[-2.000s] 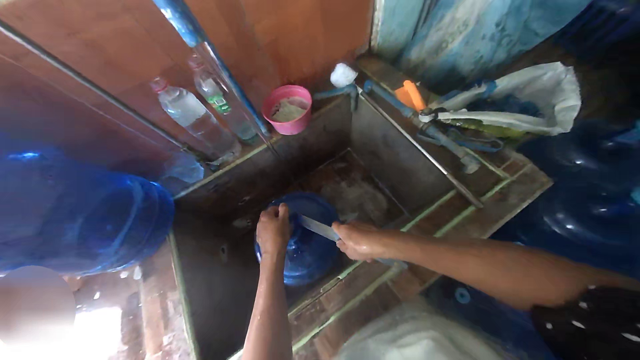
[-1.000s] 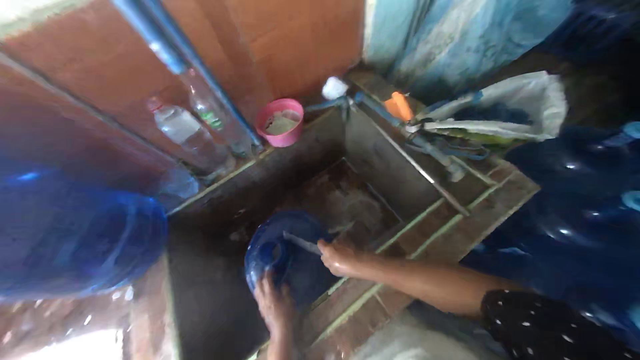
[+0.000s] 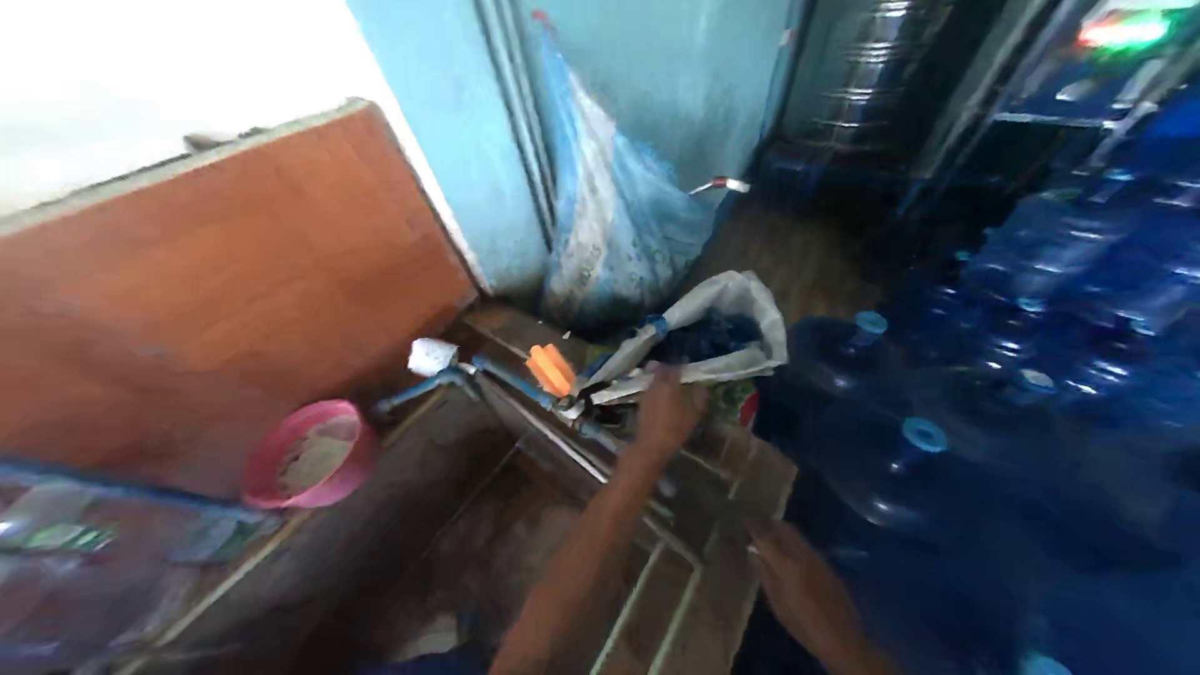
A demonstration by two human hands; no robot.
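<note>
My left hand (image 3: 670,408) reaches over the basin's tiled ledge to the near rim of an open whitish sack (image 3: 773,342); blur hides whether its fingers grip anything. My right hand (image 3: 787,562) is lower and to the right, beside the outer edge of the tiled ledge (image 3: 708,562), with a small pale spot at its fingers that I cannot identify. An orange object (image 3: 550,370) lies just left of the sack, by blue pipes (image 3: 514,380). Something dark blue shows at the bottom edge, in the basin (image 3: 506,525).
A pink bowl (image 3: 314,455) of pale, grainy material stands on the basin's left rim. Several large blue water jugs (image 3: 872,459) crowd the right side. A blue and white plastic bag (image 3: 609,206) hangs at the blue wall. Plastic bottles (image 3: 70,534) are at far left.
My left hand has left the round blue jug in the basin and moved to the sack. My right hand, which held a flat blade-like tool over the jug, is now by the outer ledge. The view has swung right.
</note>
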